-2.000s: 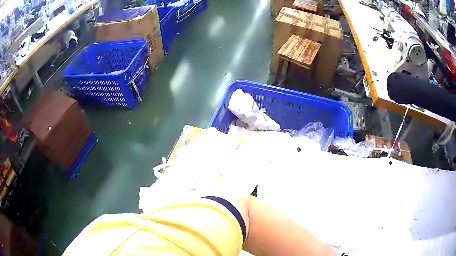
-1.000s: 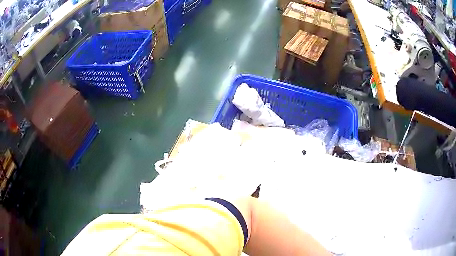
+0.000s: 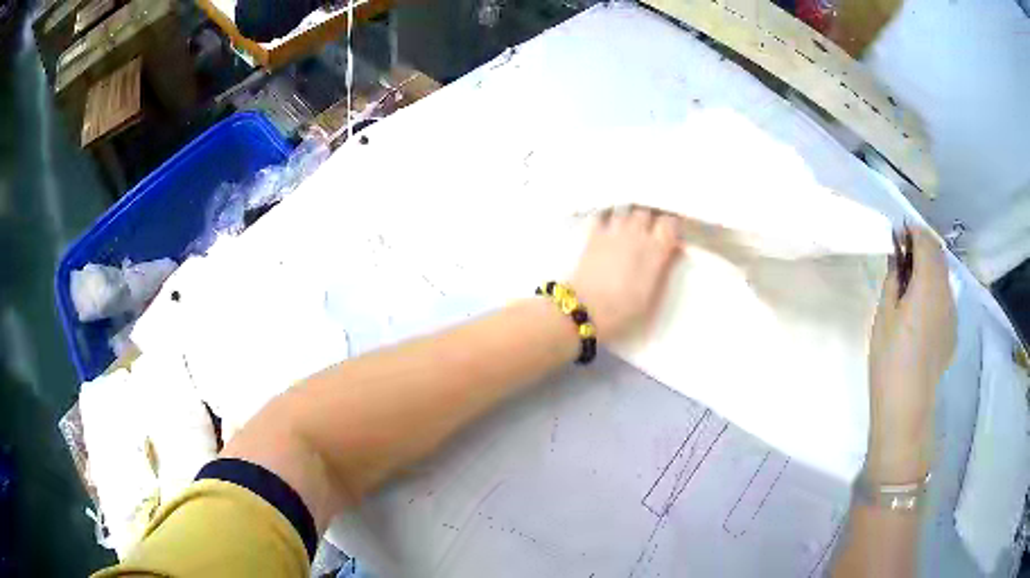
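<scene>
A white cut piece (image 3: 779,350) lies over the pale pressing table cover (image 3: 486,508), its far edge lifted or folded between my hands. My left hand (image 3: 627,271), with a beaded bracelet, is on the piece's left end, fingers at its edge. My right hand (image 3: 913,299) grips the piece's right edge and also keeps dark thread snips (image 3: 902,262) in it. More white fabric lies beyond, too bright to show its pattern.
A blue basket (image 3: 169,186) with a white roll and clear bags stands off the table's left edge. White bundled pieces (image 3: 141,440) lie near my left elbow. Pen lines show on the cover. A pale curved board (image 3: 813,85) runs along the far right edge.
The view has swung right, from the floor and baskets to the table. Both hands are now in view on the white piece; before, only my left arm showed.
</scene>
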